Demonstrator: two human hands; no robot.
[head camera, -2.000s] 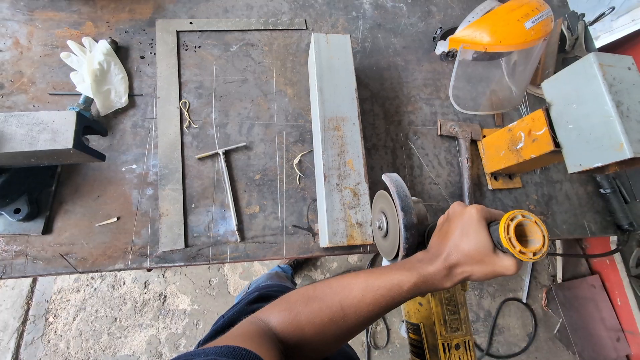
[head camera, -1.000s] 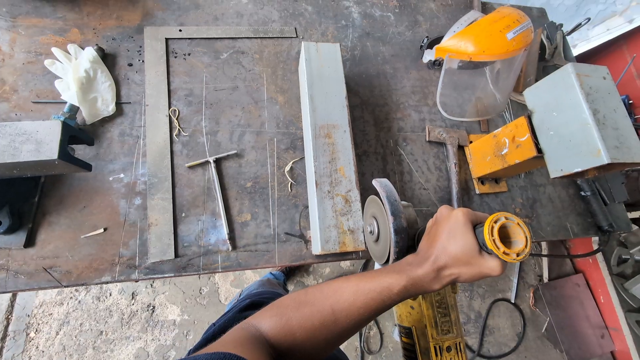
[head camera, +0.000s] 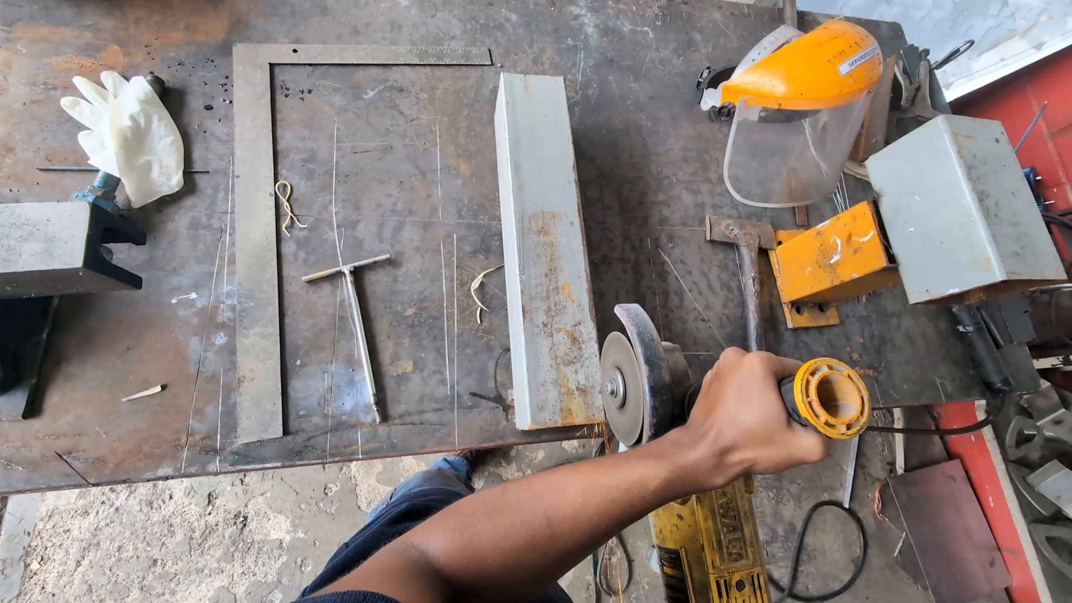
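My left hand (head camera: 749, 414) is closed around the side handle of a yellow angle grinder (head camera: 712, 536), whose ribbed yellow end shows beyond my fist. The grinder's disc (head camera: 621, 387), partly under its dark guard, meets the near right corner of a grey, rust-stained square steel tube (head camera: 548, 251). Faint orange streaks, like sparks, show by that corner. The tube lies lengthwise away from me on the steel table (head camera: 402, 184), its near end at the table's edge. My right hand is out of view; the grinder's rear runs off the bottom of the frame.
Left of the tube lie a T-handled rod (head camera: 356, 335), a steel square (head camera: 255, 251), a white glove (head camera: 134, 138) and a vise (head camera: 50, 247). At right are a hammer (head camera: 748, 276), an orange bracket (head camera: 833, 255), a grey box section (head camera: 955, 209) and a face shield (head camera: 800, 109). A cable (head camera: 863, 536) loops below.
The grinder's disc has moved left relative to the tube and now meets its near corner, where faint orange streaks show. My left hand has kept its grip on the side handle.
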